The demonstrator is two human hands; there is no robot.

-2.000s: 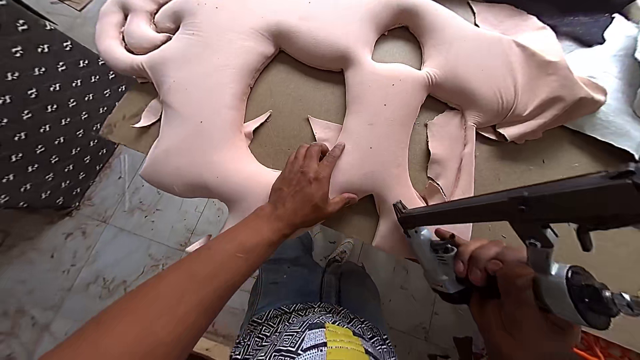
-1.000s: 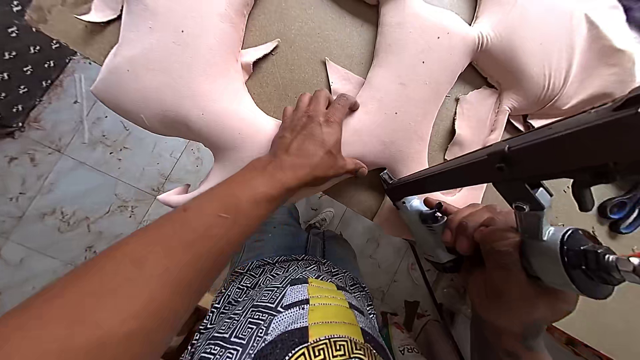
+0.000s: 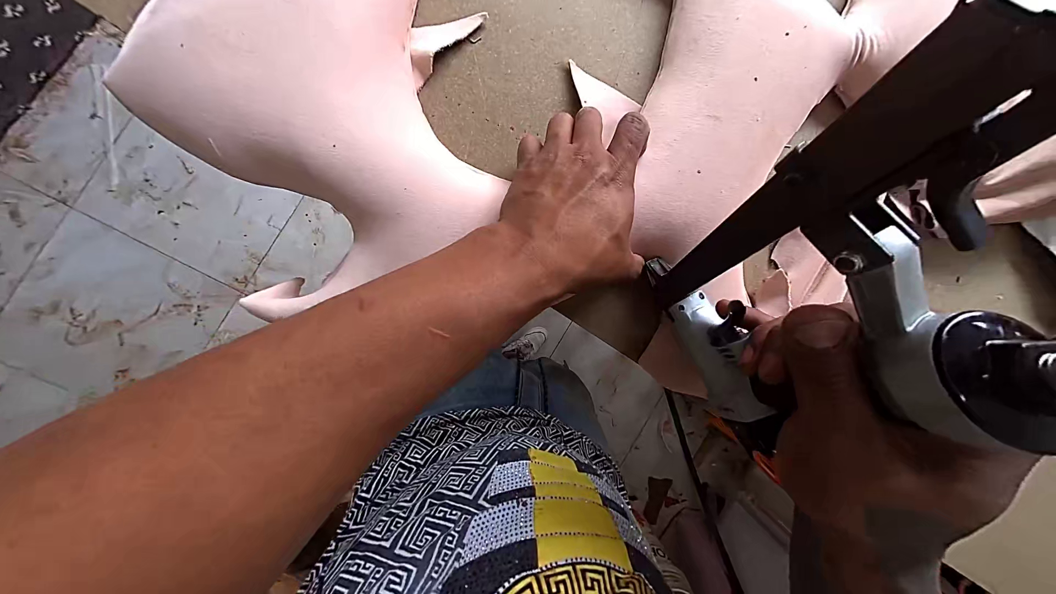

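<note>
A pale pink leather-like covering (image 3: 280, 91), stretched over a shaped, padded piece, spans the top of the view, with loose pointed flaps at its cut-outs. My left hand (image 3: 577, 198) lies palm down on it, fingers a little spread, beside one pointed flap (image 3: 606, 103). My right hand (image 3: 874, 429) is closed around the handle of a pneumatic staple gun (image 3: 899, 247) with a long black magazine. The gun's nose is close to my left thumb, at the edge of the covering. Whether it touches the covering cannot be told.
The piece rests on a brown board (image 3: 487, 91). Below lies a stained tiled floor (image 3: 165, 214). Dark patterned fabric (image 3: 37, 49) is at the upper left. More loose pink material (image 3: 813, 268) lies behind the gun. A shoe (image 3: 528, 342) shows on the floor below.
The view has moved in closer to the hands. My left hand stays on the pink covering, and my right hand still holds the staple gun with its nose near the left thumb.
</note>
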